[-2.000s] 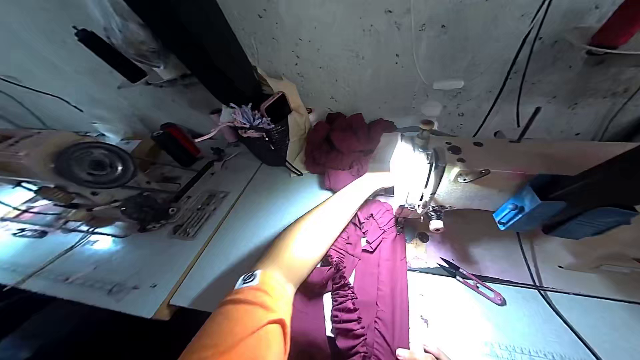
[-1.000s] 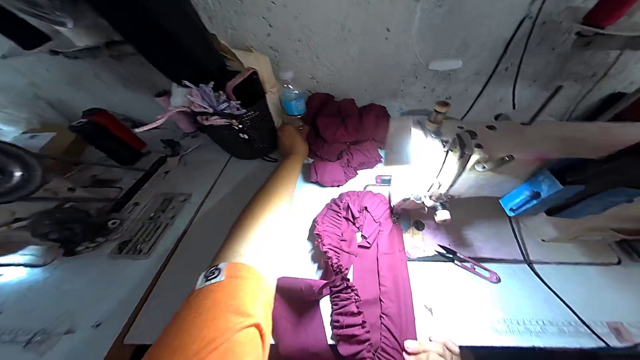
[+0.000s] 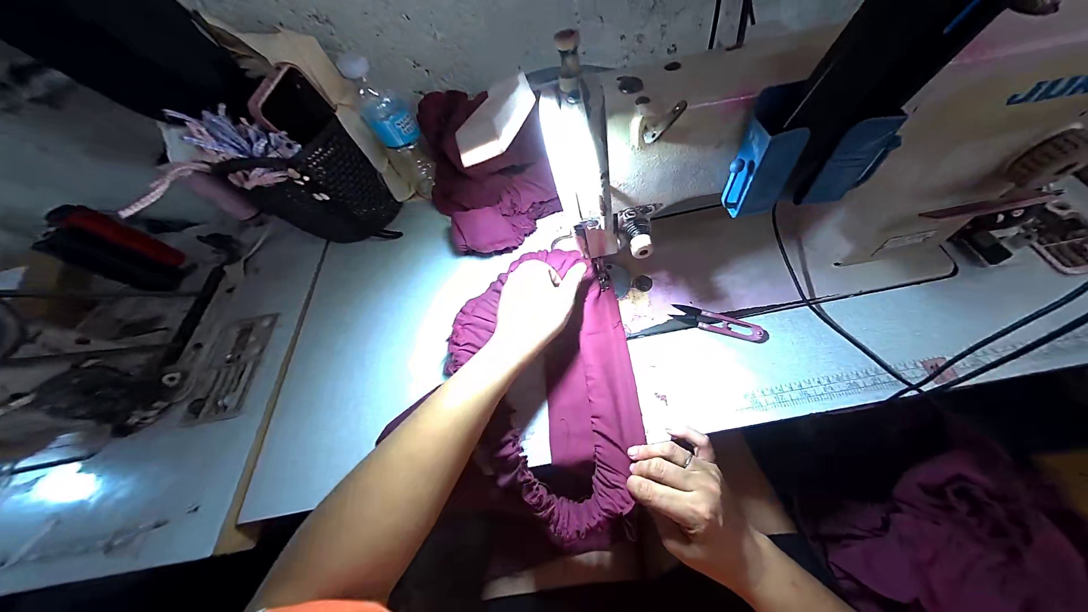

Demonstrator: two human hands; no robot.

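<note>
Maroon fabric with a gathered, ruffled edge (image 3: 608, 365) lies under the needle area of a sewing machine (image 3: 705, 127) and hangs over the table's front edge. My left hand (image 3: 540, 302) rests on the fabric just left of the presser foot (image 3: 602, 276), thumb and fingers pinching it. Lower down, my right hand (image 3: 684, 489), with a ring on one finger, grips the fabric's right edge near the table edge. Thread snips (image 3: 721, 323) lie on the table to the right of the fabric.
Behind the work are a maroon fabric pile (image 3: 493, 200), a plastic bottle (image 3: 391, 119) and a black mesh basket (image 3: 331, 187) holding a phone. Blue holders (image 3: 765, 161) sit on the machine. Cables (image 3: 841, 340) cross the right side. Another machine (image 3: 93, 382) stands at left. More maroon fabric (image 3: 960, 510) lies below right.
My left hand has come back from beside the bottle and fabric pile to the fabric at the presser foot. My right hand shows more fully on the fabric edge. The view has shifted.
</note>
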